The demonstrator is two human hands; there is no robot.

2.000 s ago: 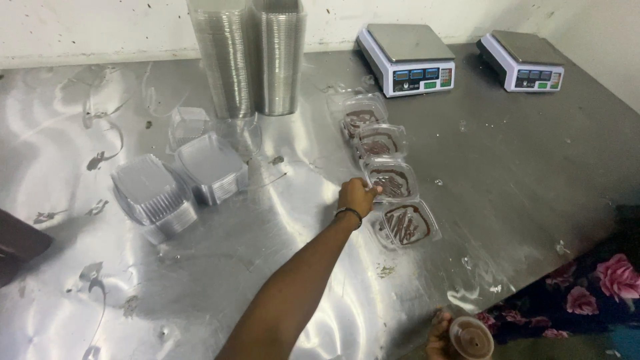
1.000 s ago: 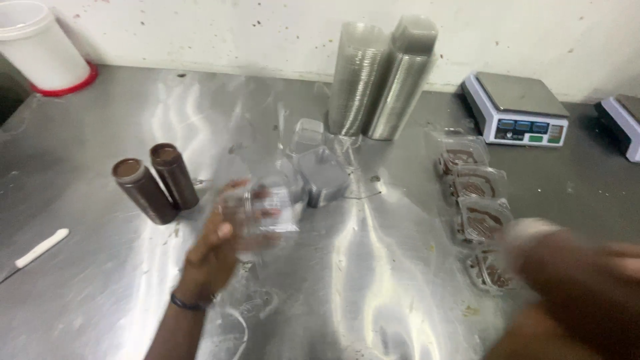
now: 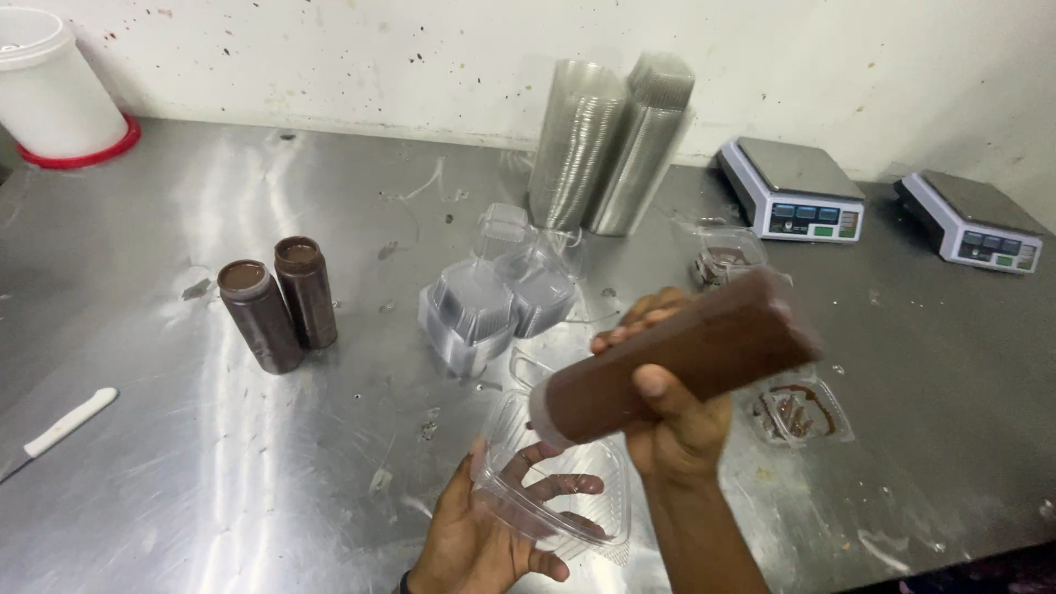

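My left hand [image 3: 487, 528] holds a clear plastic clamshell container [image 3: 561, 528] from below, its fingers showing through the plastic. Above it, my right hand [image 3: 681, 412] grips a brown-filled squeeze bottle [image 3: 685, 351], tilted so its pale-rimmed end points down at the container. Any flow from that end cannot be made out. On the right, containers with brown sauce inside stand in a row, partly hidden by the bottle; the nearest sauced container [image 3: 800, 412] and the farthest one [image 3: 730, 256] show. Two upright bottles of brown sauce [image 3: 260, 322] [image 3: 309, 301] stand at the left.
Nested clear containers [image 3: 470, 309] lie mid-table, with tall container stacks [image 3: 577, 148] [image 3: 648, 148] behind. Two digital scales [image 3: 804, 186] [image 3: 978, 219] stand at the back right. A white-handled knife [image 3: 70, 422] lies at the left edge, and a white bucket [image 3: 58, 95] with a red rim sits back left.
My right hand, at the row of sauced containers two seconds ago, now holds the bottle over the clear container in my left hand. The view has swung left since the first frame.
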